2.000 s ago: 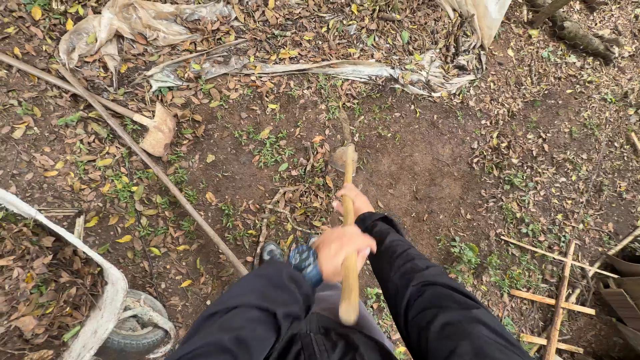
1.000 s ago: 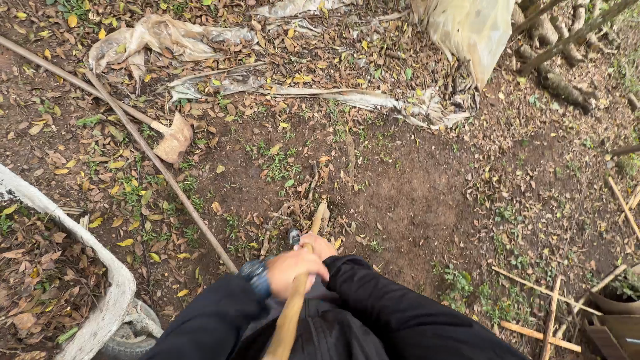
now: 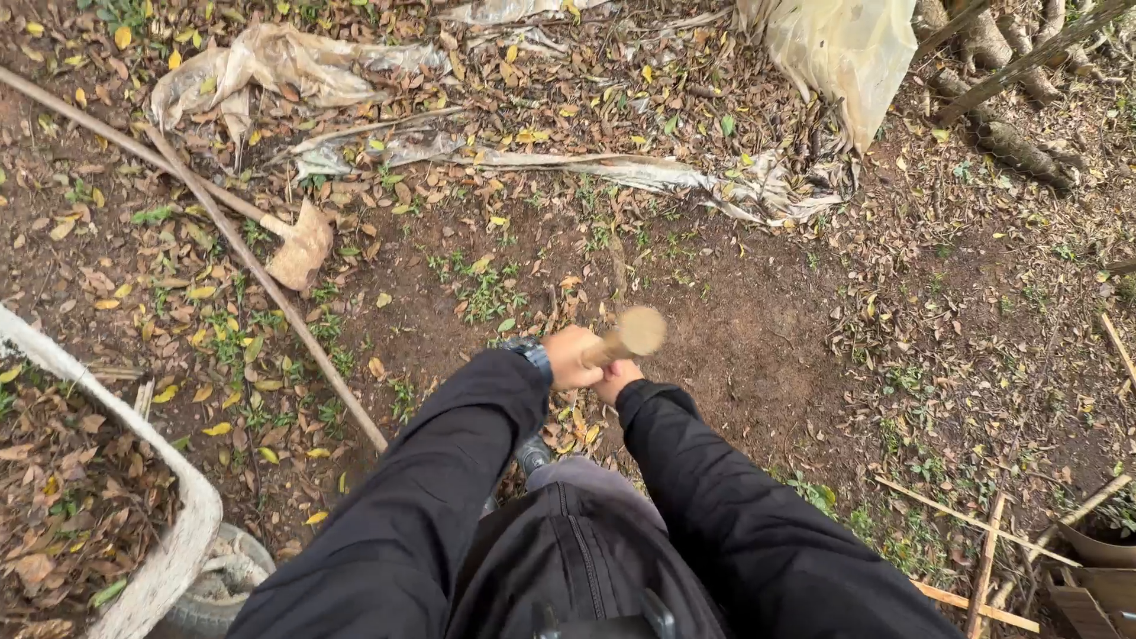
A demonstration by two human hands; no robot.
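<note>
My left hand (image 3: pixel 572 357) is closed around a wooden handle (image 3: pixel 639 332), whose rounded end points up toward the camera. Just below and to the right, my right hand (image 3: pixel 617 380) grips the same handle lower down. The handle is seen nearly end-on, so the tool's far end is hidden beneath my hands. Bare brown soil (image 3: pixel 745 346) with small green weeds lies under and around them.
A hoe (image 3: pixel 302 246) with a dirty blade and a long pole (image 3: pixel 266 280) lie on the left. Torn plastic sheeting (image 3: pixel 612 169) stretches across the top. A tyre (image 3: pixel 217 577) sits lower left, thin wooden sticks (image 3: pixel 985 559) lower right, and a boot (image 3: pixel 532 454) below my hands.
The handle has swung from slanting down toward my body to standing nearly end-on, its rounded end now above my hands. Both hands still hold it.
</note>
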